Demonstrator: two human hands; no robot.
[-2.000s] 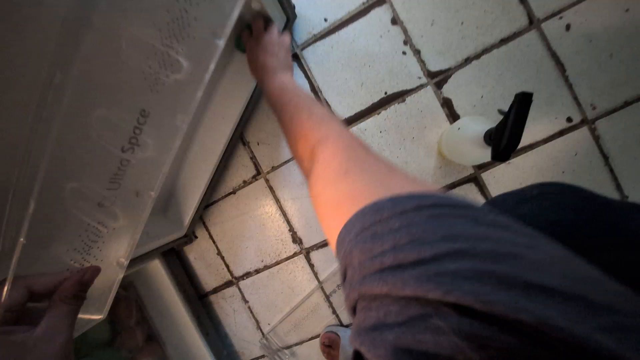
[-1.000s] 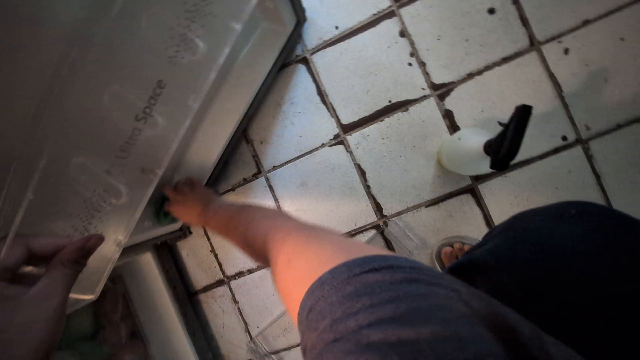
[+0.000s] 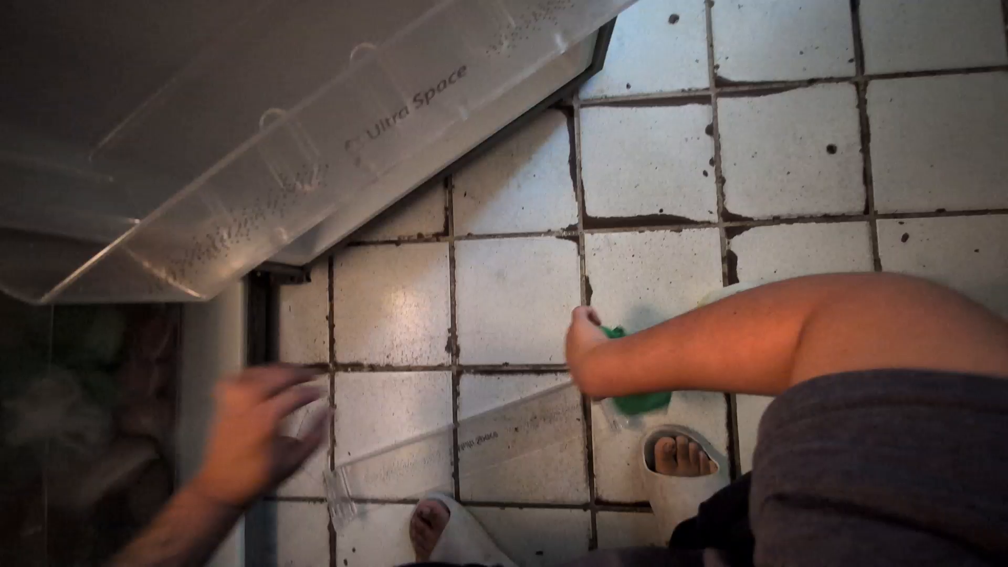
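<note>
My right hand (image 3: 591, 350) is above the tiled floor with a green cloth or sponge (image 3: 642, 400) in it, beside the end of a clear plastic shelf front (image 3: 472, 441) that lies on the tiles. My left hand (image 3: 256, 429) hangs in the air with its fingers apart, holding nothing, next to the pale edge of the refrigerator. Above it is the transparent door bin (image 3: 315, 157), marked "Ultra Space", on the open refrigerator door (image 3: 520, 102).
Both feet in light clogs (image 3: 681, 461) stand at the bottom. At lower left, a see-through drawer (image 3: 87, 409) holds green and dark items, blurred. Floor tiles (image 3: 646, 161) have dark, worn joints. A pale object shows partly behind the right arm.
My left hand has let go of the door bin's corner. My right hand has moved away from the door, out over the floor, with the green item. The view has shifted.
</note>
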